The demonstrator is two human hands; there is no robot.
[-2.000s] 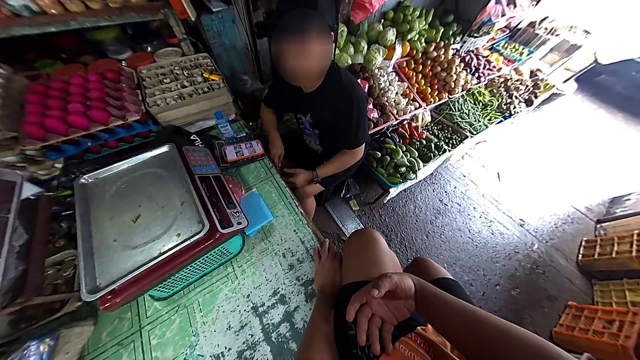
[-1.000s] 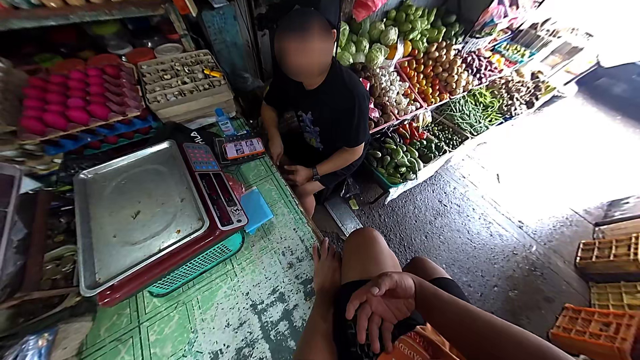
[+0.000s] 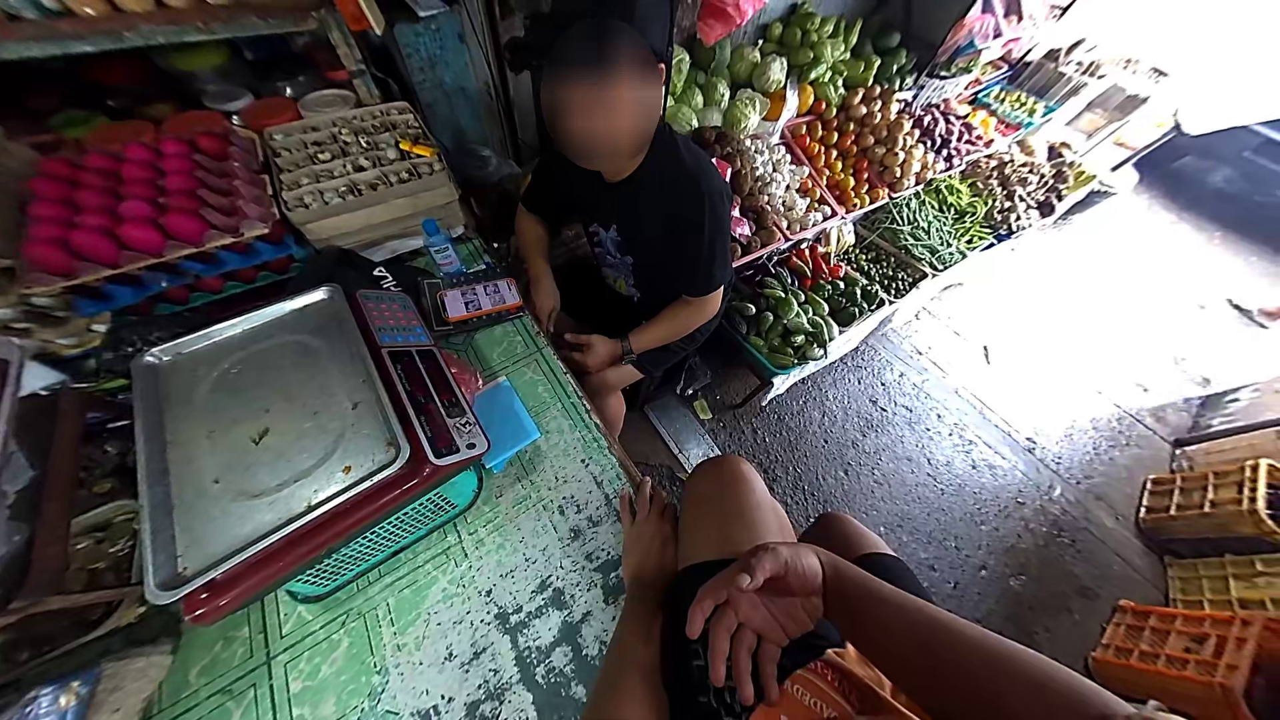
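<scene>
My left hand (image 3: 648, 535) rests at the edge of the green tile-patterned table (image 3: 520, 570), beside my knee, with nothing seen in it. Over my lap, my right hand (image 3: 752, 612) lies palm up, fingers loosely apart and holding nothing. On the table to the left stands a dark red digital scale (image 3: 430, 400) with a metal tray (image 3: 270, 430) on top. A teal plastic basket (image 3: 390, 540) shows beneath the scale. Next to the scale lies a blue folded sheet (image 3: 506, 422). A phone (image 3: 480, 299) with a lit screen lies further back, near a small blue-labelled bottle (image 3: 441, 248).
Across the table's corner sits a person (image 3: 630, 230) in a black T-shirt. Pink eggs (image 3: 120, 210) in trays and a carton of small speckled eggs (image 3: 355, 160) stand at the back left. Vegetable bins (image 3: 800, 320) line the right. Plastic crates (image 3: 1175, 650) stand at the lower right.
</scene>
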